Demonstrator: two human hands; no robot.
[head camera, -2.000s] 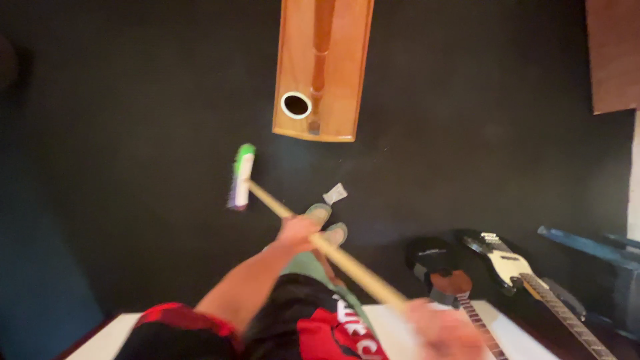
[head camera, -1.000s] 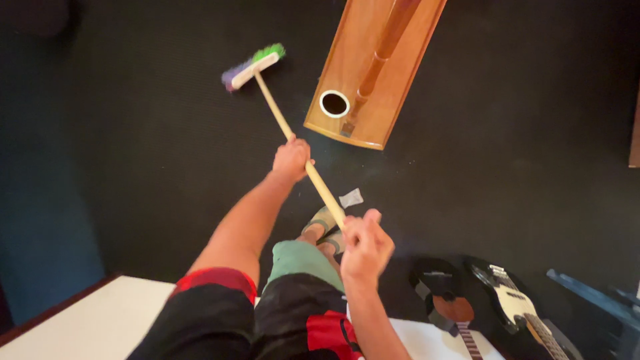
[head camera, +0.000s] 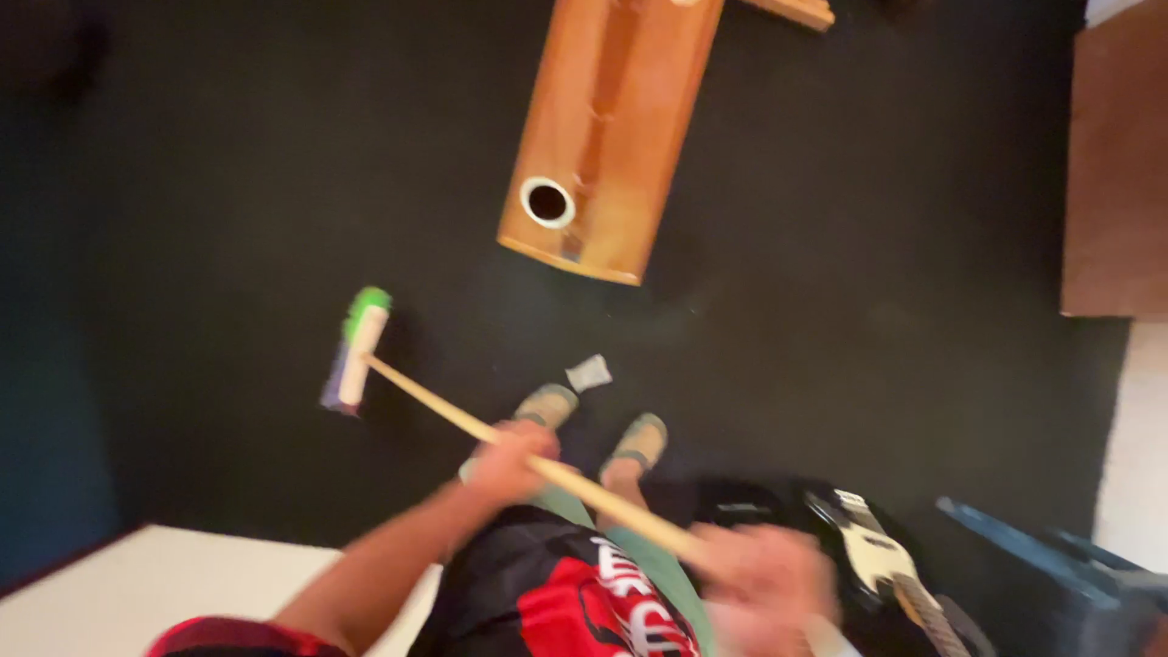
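A push broom (head camera: 359, 356) with green and purple bristles and a pale head lies low at the left of the dark floor. Its wooden handle runs down to the right across my body. My left hand (head camera: 513, 461) is closed around the middle of the handle. Near the handle's upper end, my right hand (head camera: 766, 584) grips it, blurred by motion. A small crumpled white piece of paper or wrapper (head camera: 589, 373) lies on the floor just ahead of my shoes, to the right of the broom head.
A long wooden table (head camera: 620, 137) bearing a white-rimmed cup of dark liquid (head camera: 547, 203) stands ahead. An electric guitar (head camera: 881, 552) and a blue metal stand (head camera: 1022, 547) are at lower right. A brown box-like piece (head camera: 1118, 173) stands at the right edge, a white surface (head camera: 173, 584) at lower left.
The broom head has moved from beside the table's end back toward my feet, and the handle now slants more sideways. My right hand has moved right and down. Both hands still hold the handle.
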